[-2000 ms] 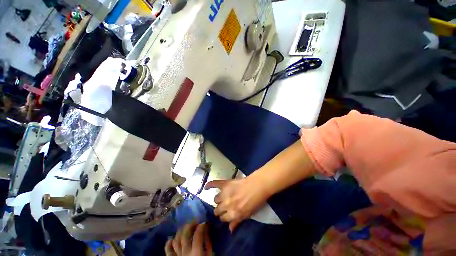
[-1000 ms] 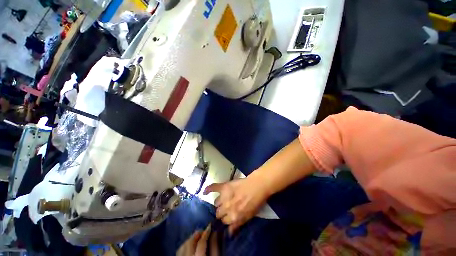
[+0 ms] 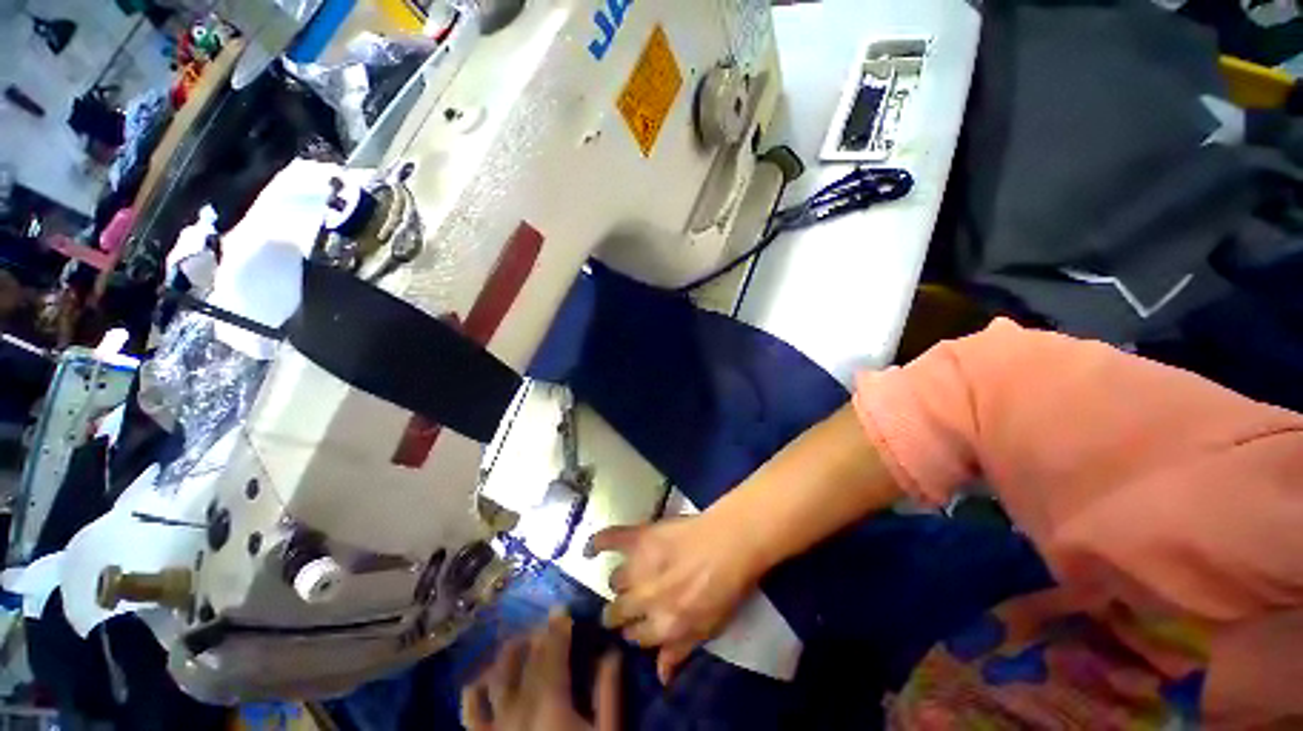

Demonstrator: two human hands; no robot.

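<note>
Navy fabric [image 3: 700,379] passes through the machine's arm opening. More navy cloth [image 3: 915,571] lies below my right forearm and in front of the needle area. My right hand [image 3: 675,588] is palm down beside the lit presser foot area [image 3: 526,550], its curled fingers on the cloth's edge. My left hand [image 3: 543,686] is blurred and partly cut off by the bottom edge. It is over navy cloth, fingers somewhat spread; whether it grips any is unclear. The cream sewing machine [image 3: 357,471] has its head at the lower left. The needle itself is not clear.
A wide black strip [image 3: 400,350] drapes over the machine. Black-handled snips [image 3: 857,189] lie on the white table [image 3: 857,286]. Grey panels [image 3: 1093,172] are stacked at the right. White pieces [image 3: 122,550] and clear plastic [image 3: 193,386] are at the left.
My left hand has shifted slightly and its fingers are more spread and blurred. My right hand stays nearly in place. The navy cloth in the arm opening has creased a little.
</note>
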